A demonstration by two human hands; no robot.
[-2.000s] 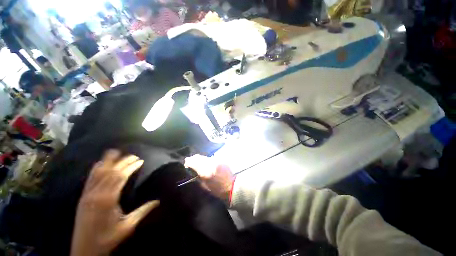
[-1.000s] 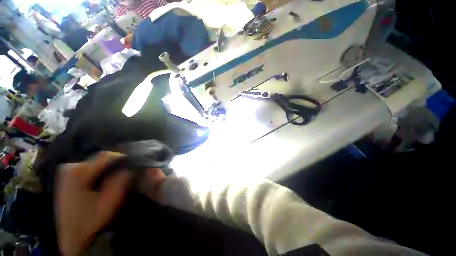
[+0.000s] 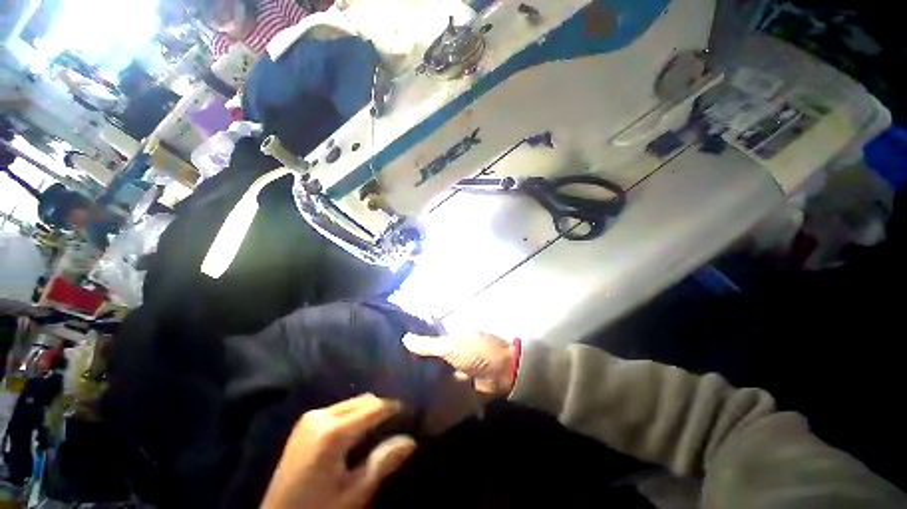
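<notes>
Black fabric (image 3: pixel 269 348) lies in a large soft mass left of the needle and down over the lap. My right hand (image 3: pixel 472 360), in a beige sleeve with a red band at the wrist, grips the fabric's edge at the table front, thumb on top. My left hand (image 3: pixel 343 452) lies on the fabric at the lower middle with fingers curled, pinching a fold of it; its wrist is cut off by the lower edge. The presser foot (image 3: pixel 400 244) is in bright light just beyond the fabric, clear of both hands.
Black-handled scissors (image 3: pixel 572 204) lie under the arm of the JACK sewing machine (image 3: pixel 448 159). A cream lamp paddle (image 3: pixel 234 234) hangs left of the head. An accessory tray (image 3: pixel 776 129) is at the table's right end. People in a striped top and dark clothes sit behind.
The fabric has been turned and spread from a bunch near my left hand. My right hand has moved right to the table edge, my left hand right and down. The view has shifted.
</notes>
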